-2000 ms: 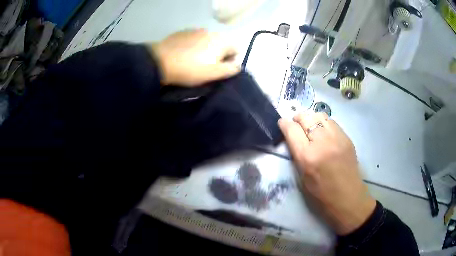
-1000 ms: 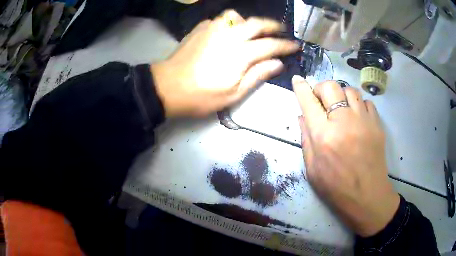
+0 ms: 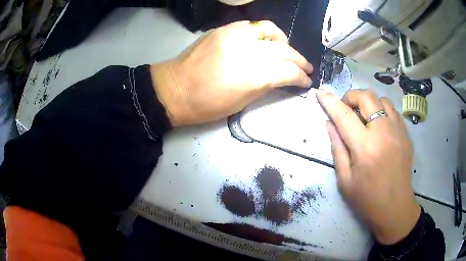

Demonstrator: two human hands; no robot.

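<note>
The black garment piece (image 3: pixel 306 38) lies on the white table, partly under the machine head, with a pale stitch line along it. Its near corner is beside the presser foot (image 3: pixel 333 65). My left hand (image 3: pixel 230 74) lies over the cloth, fingertips together on its near edge, hiding part of it. My right hand (image 3: pixel 372 148), with a ring, is palm down to the right. Its index fingertip touches the cloth corner, with the thumb apart from it.
The white machine head (image 3: pixel 398 30) and its cream tension dial (image 3: pixel 415 106) are at the upper right. A slim black tool (image 3: pixel 457 198) lies at the right edge. A ruler tape (image 3: pixel 194 230) runs along the front edge. Brown worn patches mark the table. Cloth scraps are at the upper left.
The cloth has moved from the table's middle back to beside the presser foot. My left hand has come down onto it and now rests nearly still, its fingertips at the edge.
</note>
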